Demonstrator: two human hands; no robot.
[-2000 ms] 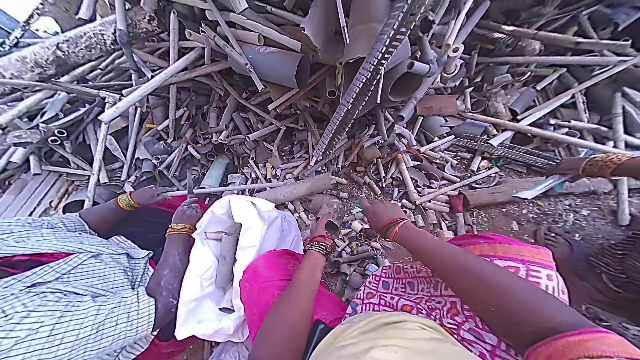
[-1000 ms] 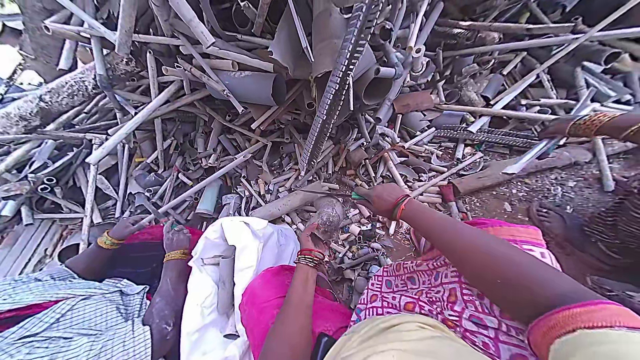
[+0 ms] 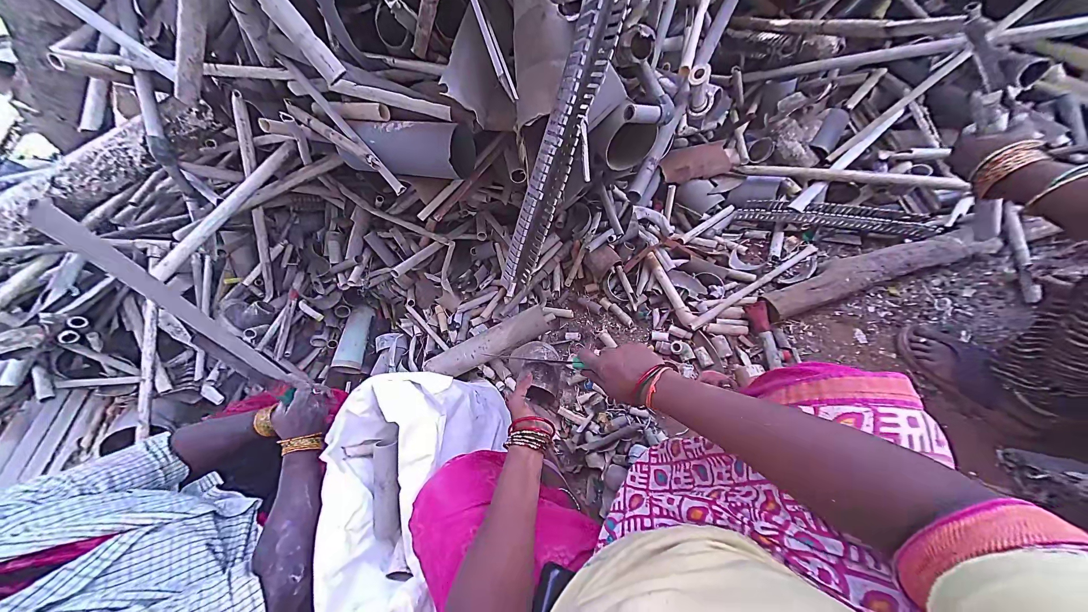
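Note:
My left hand (image 3: 522, 404) is closed around the near side of a short, wide pipe piece (image 3: 537, 361), above the pile of small pipe offcuts. To its right, my right hand (image 3: 620, 371) grips a green-handled tool (image 3: 580, 363); its thin blade points left across the pipe piece, and its exact kind cannot be told. Just beyond the piece lies a thicker grey pipe length (image 3: 489, 340). A white sack (image 3: 425, 399) with a grey pipe (image 3: 387, 484) on it is spread to the left of my left hand.
At the left a co-worker's hands (image 3: 303, 411) hold a long flat strip (image 3: 153, 285). Another person's hand (image 3: 990, 157) and foot (image 3: 935, 353) are at the right. A large heap of pipes (image 3: 408, 149) rises in front, with a black ridged strip (image 3: 565, 127) leaning on it.
The co-worker's hands at the left have come together on a long strip, now raised. The hand at the right edge has moved up and away. My hands remain near the pipe piece.

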